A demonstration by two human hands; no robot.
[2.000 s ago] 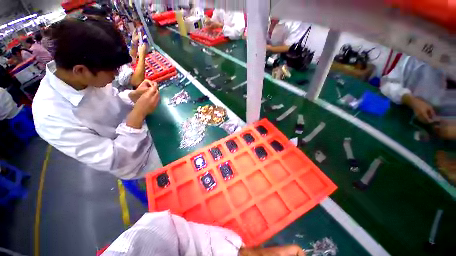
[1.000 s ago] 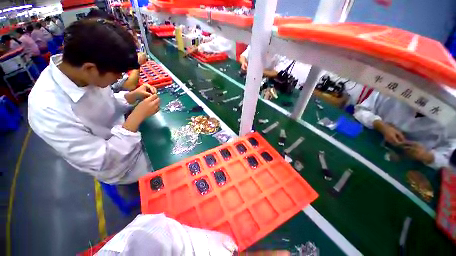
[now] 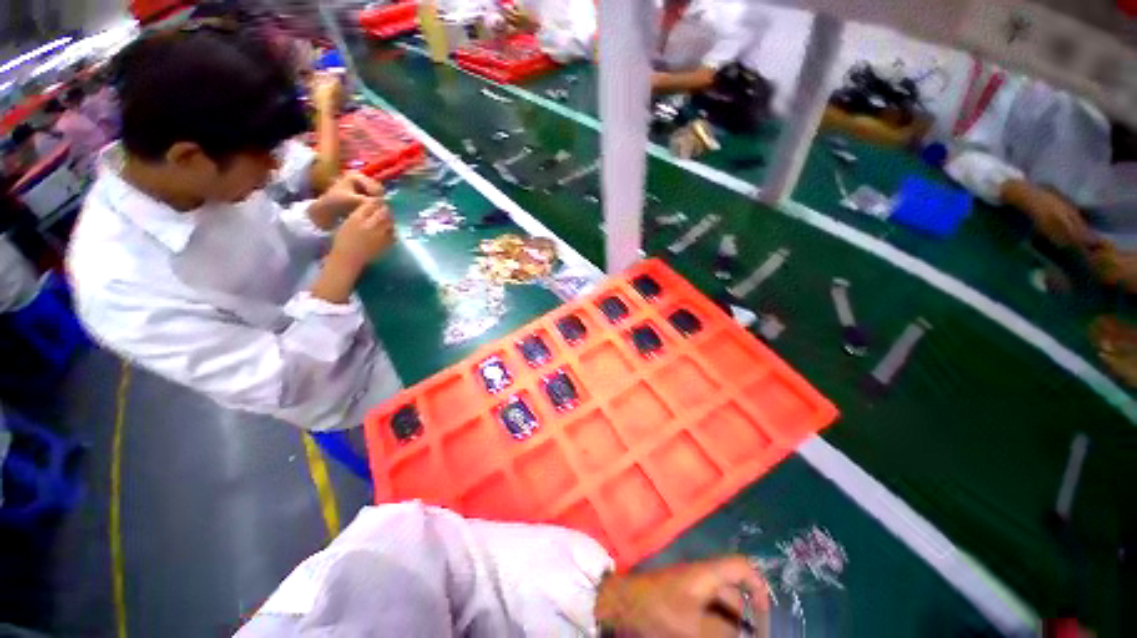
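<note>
My left hand [image 3: 686, 601] is at the bottom edge, partly cut off, below a white sleeve. Its fingers are closed on a small dark piece [image 3: 728, 612], blurred, possibly a watch head. My right hand is not in view. A loose pile of thin silver pins [image 3: 808, 560] lies on the green bench just right of my left hand. The red-orange head tray [image 3: 596, 439] lies beyond my hand. Several dark square watch heads [image 3: 560, 389] sit mainly in its far rows, and the near pockets are empty.
A white post [image 3: 622, 150] stands behind the tray. The green belt [image 3: 798, 361] carries silver strips and watches. Gold parts [image 3: 515, 258] and silver parts [image 3: 471, 308] lie beyond the tray. A person [image 3: 225, 299] works at left; others sit across, near a blue bin [image 3: 930, 206].
The camera view has shifted. My left hand, almost wholly cut off a second ago, now shows at the bottom with the dark piece in its fingers. The watch heads stay in their pockets.
</note>
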